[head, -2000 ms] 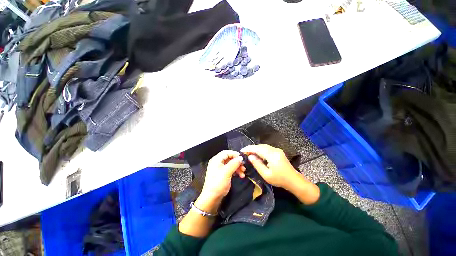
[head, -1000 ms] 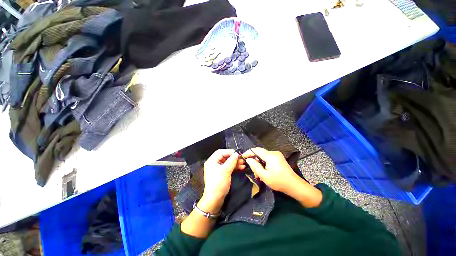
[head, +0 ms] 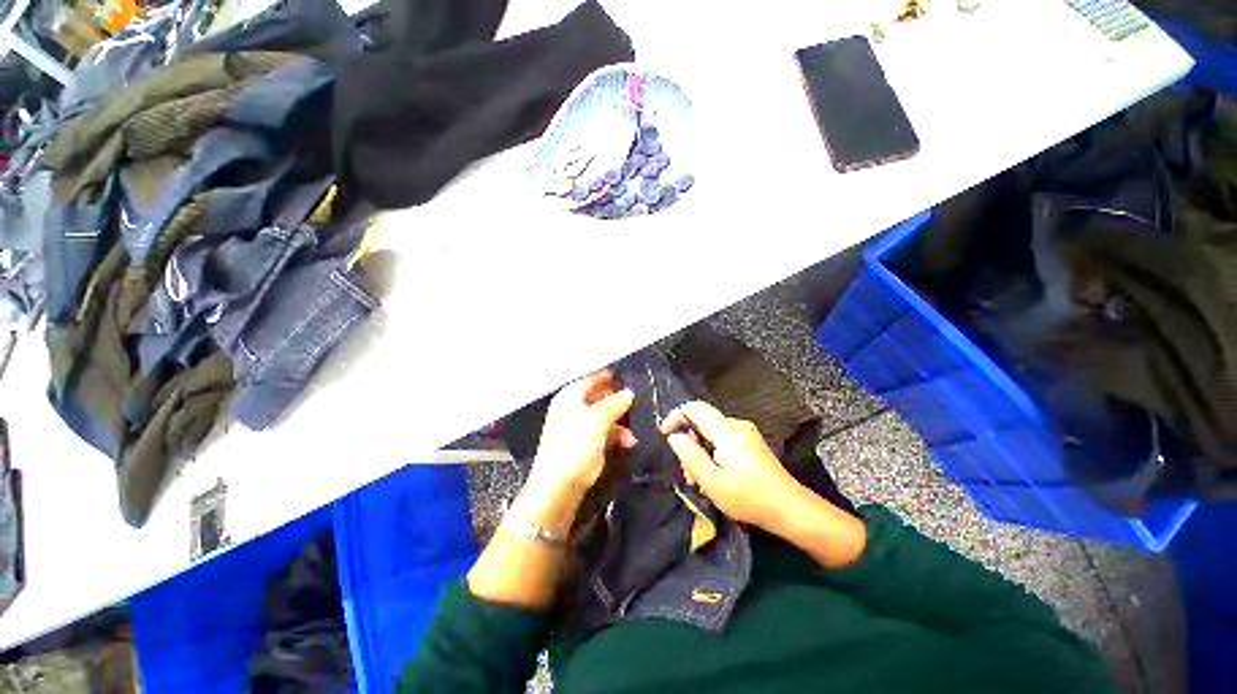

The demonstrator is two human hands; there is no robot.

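Observation:
A dark denim garment [head: 665, 542] with pale stitching, a yellow patch and brown ribbed fabric lies in my lap below the table edge. My left hand [head: 583, 441] is at the garment's upper left part, with thumb and fingers bent; whether it grips cloth is unclear. My right hand [head: 722, 461] pinches at the denim edge beside the pale stitching. Any needle or thread is too small to tell. A pale bluish bowl [head: 586, 115] on the table holds several small dark discs [head: 649, 176].
The white table [head: 543, 298] runs across in front of me. A garment pile [head: 163, 217] lies on its left, a smartphone [head: 856, 103] towards the right. A blue crate with garments [head: 950, 407] stands at right, another blue crate [head: 407, 569] under the table.
My left hand has moved up and slightly left, apart from my right hand. More of the denim and its pale stitching shows between them. The view has shifted slightly.

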